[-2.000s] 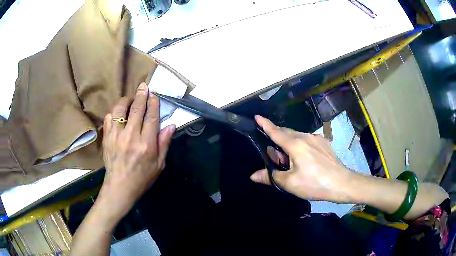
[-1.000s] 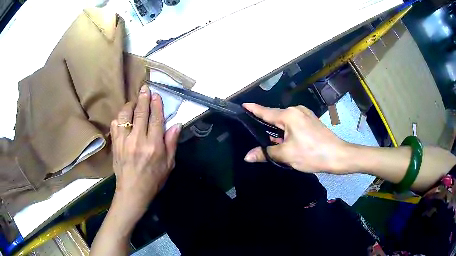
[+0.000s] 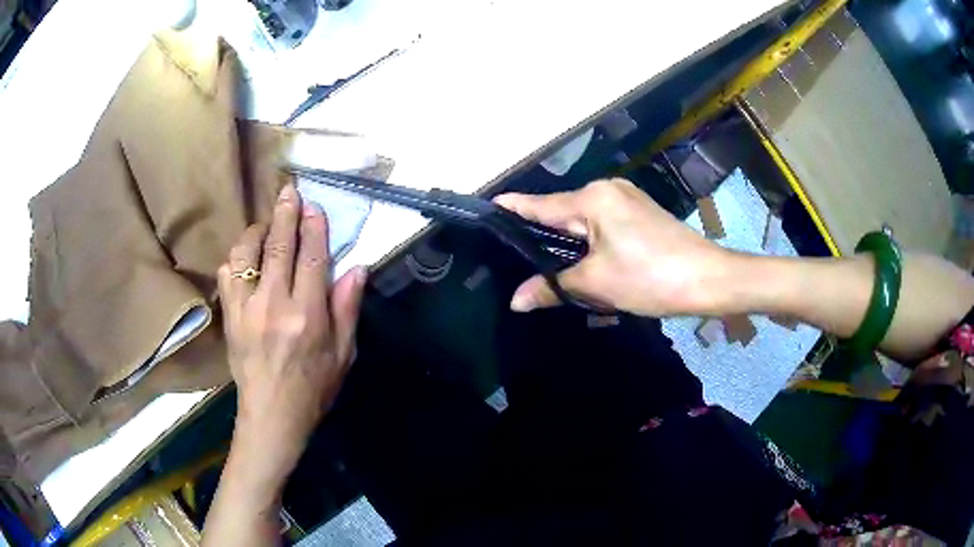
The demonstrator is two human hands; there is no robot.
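Observation:
A brown cloth garment (image 3: 139, 235) lies folded on the white table at the left. White backing (image 3: 331, 208) shows at its right end, beside a narrow brown band end (image 3: 368, 160) that looks blurred. My left hand (image 3: 286, 294) lies flat on the garment's edge, fingers slightly apart, pressing it down. My right hand (image 3: 614, 251) holds black-handled shears (image 3: 449, 205) by the handles. The blades look nearly closed, and their tips are at the cloth edge just above my left fingertips. Whether cloth is between the blades is hard to tell.
The white table's (image 3: 555, 64) front edge runs diagonally below the work. Metal machine parts (image 3: 286, 19) show at the top left. Below are brown scraps (image 3: 737, 321), a yellow-edged cardboard panel (image 3: 854, 128) at the right, and my dark-clothed lap.
The shears have gone from more open to nearly closed, and my right hand has moved up. The brown band end has shifted and looks shorter. My left hand stays on the cloth.

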